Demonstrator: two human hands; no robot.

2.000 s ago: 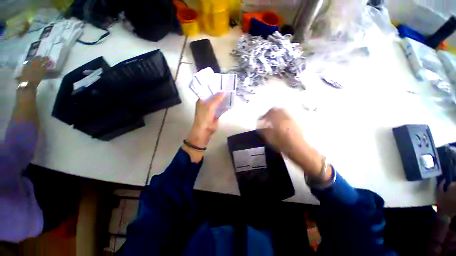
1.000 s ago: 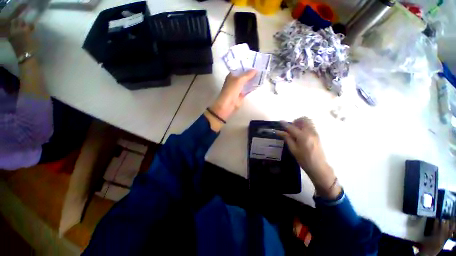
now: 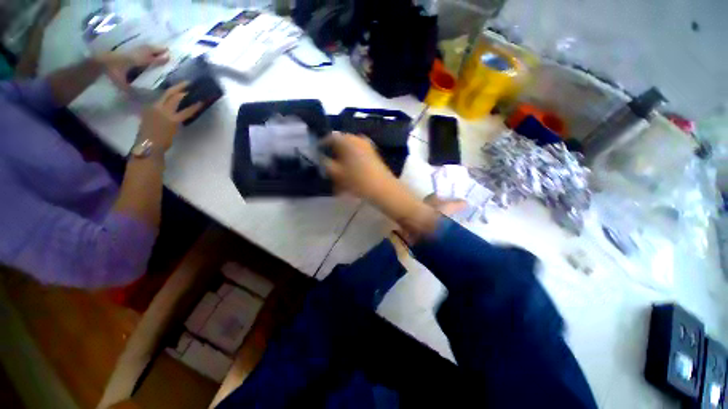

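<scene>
My right hand reaches across to the left, blurred, with its fingers at the right edge of a black insert tray. That tray lies over the left stack, and a blurred white card shows on it. Other black trays are stacked just right of it. My left hand holds fanned white cards and is partly hidden behind my right forearm.
A phone and a silvery cable pile lie behind the cards. Black trays with recesses stand at lower right. A neighbour's hands hold a black box at left. Yellow tape rolls and a metal flask stand at the rear.
My right hand and a tray have moved from the front edge to the left stack. My left hand still holds the cards. The view has turned left, and the neighbour now holds a black box.
</scene>
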